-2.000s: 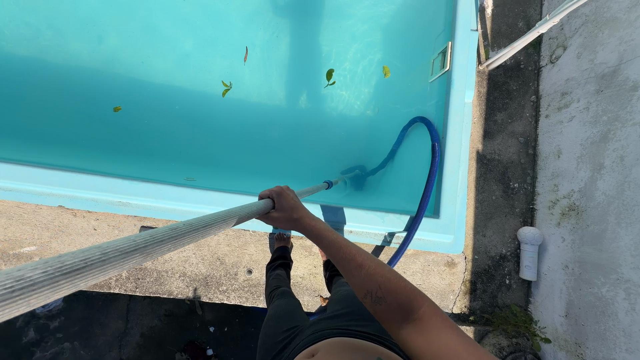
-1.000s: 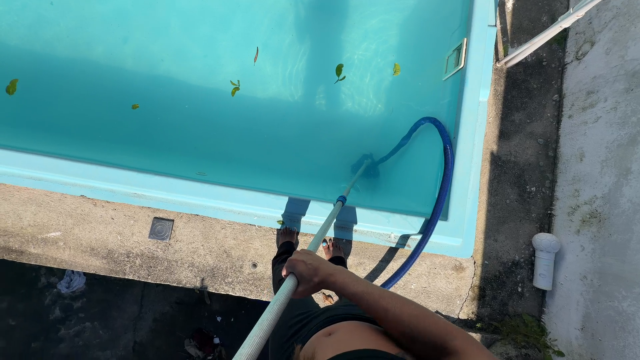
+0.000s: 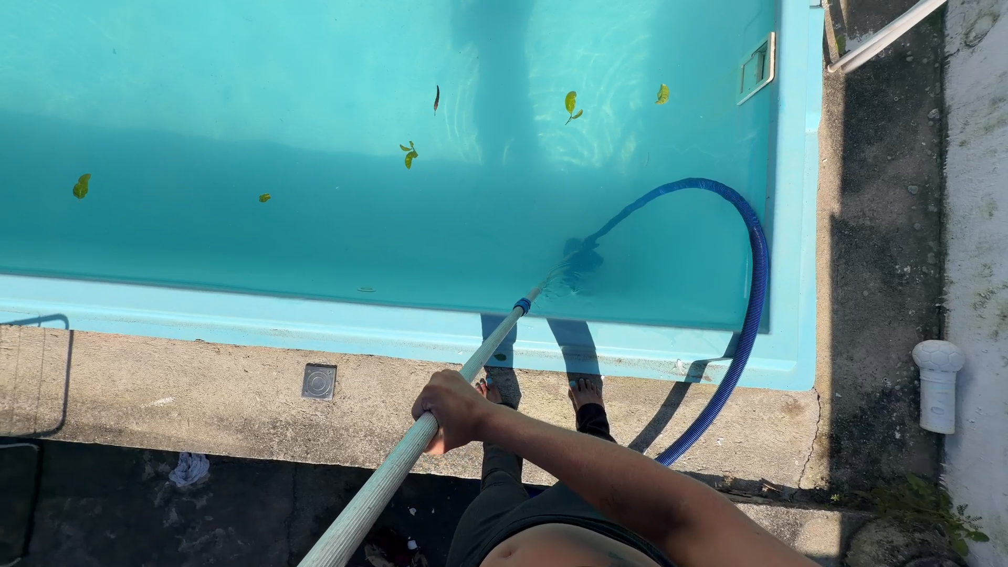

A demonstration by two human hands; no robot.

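Note:
My right hand (image 3: 452,413) is closed around a ribbed telescopic pole (image 3: 378,492), which slants from the bottom of the view up into the pool water. A blue collar (image 3: 521,305) joins its thick and thin sections above the pool edge. Underwater, the pole's far end meets a dark vacuum head (image 3: 581,256), blurred by ripples. From there a blue corrugated hose (image 3: 759,268) arcs right, over the pool's corner, and down beside my legs. My left hand is out of view. Several leaves, among them a yellow-green one (image 3: 570,102), lie in the pool.
My bare feet (image 3: 584,392) stand on the concrete deck by the light-blue pool rim (image 3: 236,311). A square drain cover (image 3: 319,381) is set in the deck. A skimmer opening (image 3: 757,68) is in the right pool wall. A white pipe fitting (image 3: 938,386) stands near the right wall.
The pole has swung from a flat slant at the left to a steeper one, its near end now at the bottom. My right hand has come lower, closer to my body. The view has shifted somewhat.

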